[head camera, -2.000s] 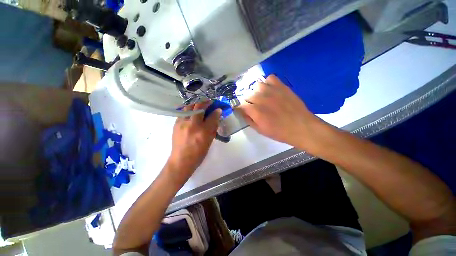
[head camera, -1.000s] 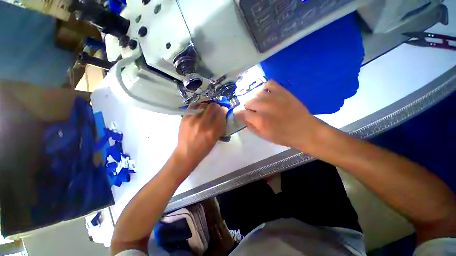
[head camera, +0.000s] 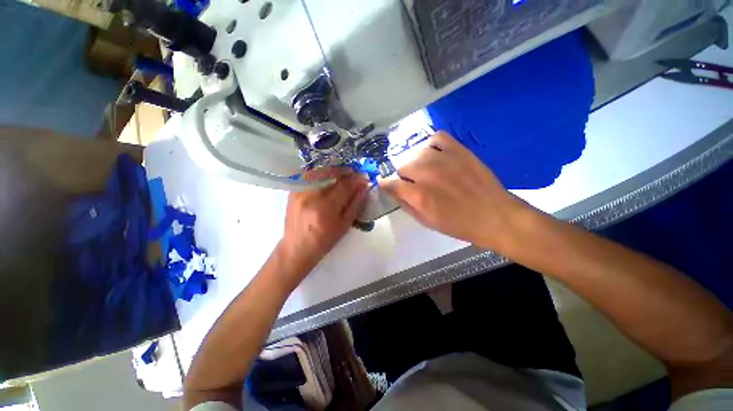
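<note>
A small blue fabric piece (head camera: 369, 167) shows at the lit needle area of the white sewing machine (head camera: 362, 56); most of it is hidden by fingers and the presser foot. My left hand (head camera: 325, 209) grips its left side with bent fingers, just below the machine head. My right hand (head camera: 442, 186) is close on the right of the needle, fingers bent and fingertips down at the plate; whether it pinches the fabric is hidden. The stacked blue cut panels (head camera: 522, 116) lie under the machine arm, beyond my right hand.
Small blue and white scraps (head camera: 186, 257) lie at the table's left. A cardboard box with dark blue pieces (head camera: 108, 265) stands further left. Dark red and black snips (head camera: 703, 74) lie at the upper right. A printed ruler edge (head camera: 482, 261) runs along the table front.
The camera view has shifted slightly. My left hand has moved a little right and its fingers have closed in near the needle since the earliest frame. My right hand stays beside the needle.
</note>
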